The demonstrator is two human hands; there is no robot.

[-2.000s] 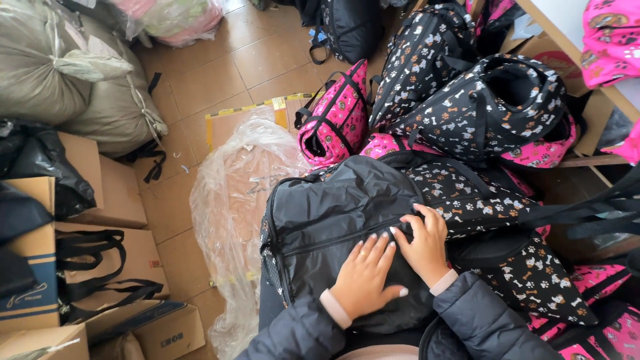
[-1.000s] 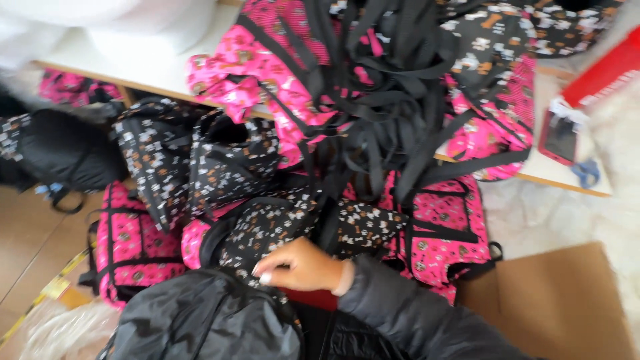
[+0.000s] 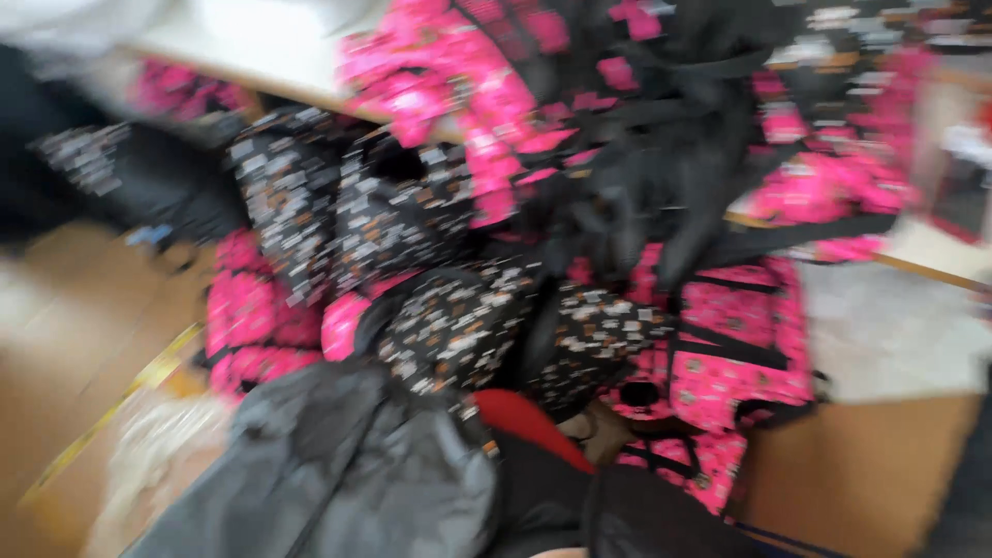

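Note:
The view is blurred by motion, and neither of my hands can be made out. A black fabric bag with its lining outward lies close to me at the bottom. Behind it are black bags with a paw-and-bone print. A red curved piece shows at the black bag's right side. Pink printed bags with black trim lie at the left and at the right. A small pale patch at the bottom edge is too slight to identify.
A white table with a wooden edge crosses the back, with pink fabric and a tangle of black straps hanging over it. Cardboard is at the lower right. Clear plastic wrap lies at the lower left on the tiled floor.
Two seconds ago both my hands lay on the black lining; one second ago one hand was over the printed bags. Now neither shows. The view has swung toward the table.

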